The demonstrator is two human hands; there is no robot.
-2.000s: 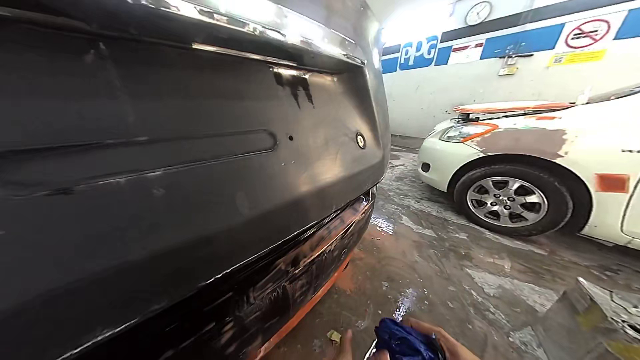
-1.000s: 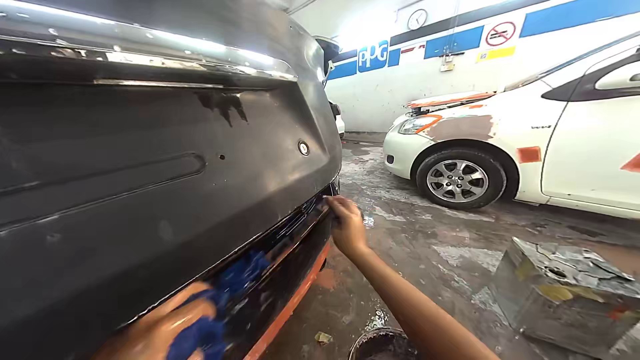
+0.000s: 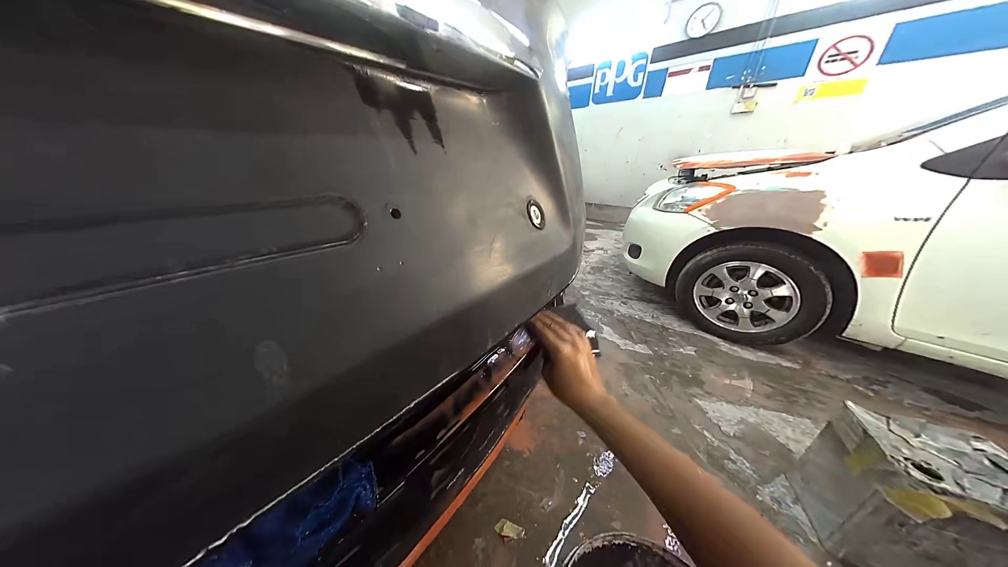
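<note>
My right hand (image 3: pixel 563 354) reaches in from the lower right. Its bent fingers touch the edge of the glossy dark bumper (image 3: pixel 441 441), just under the matt dark tailgate (image 3: pixel 236 346) of a vehicle. A dark flat piece (image 3: pixel 583 327) shows beyond the knuckles; whether the fingers grip it I cannot tell. At the lower left, blue cloth (image 3: pixel 315 512) lies along the gap between tailgate and bumper. My left hand is out of view. The tailgate has a round lock (image 3: pixel 535 213), a small hole (image 3: pixel 395 213) and dark runs near its top.
To the right stands a white car (image 3: pixel 937 276) with patches on its fender. A dirty metal container (image 3: pixel 850 472) stands at the lower right. The rim of a bucket (image 3: pixel 618 539) shows at the bottom, near a scrap (image 3: pixel 509 529) on the wet floor.
My left hand, on the blue cloth at the lower left a second ago, has left the view. My right hand remains at the bumper's far end. The view has shifted.
</note>
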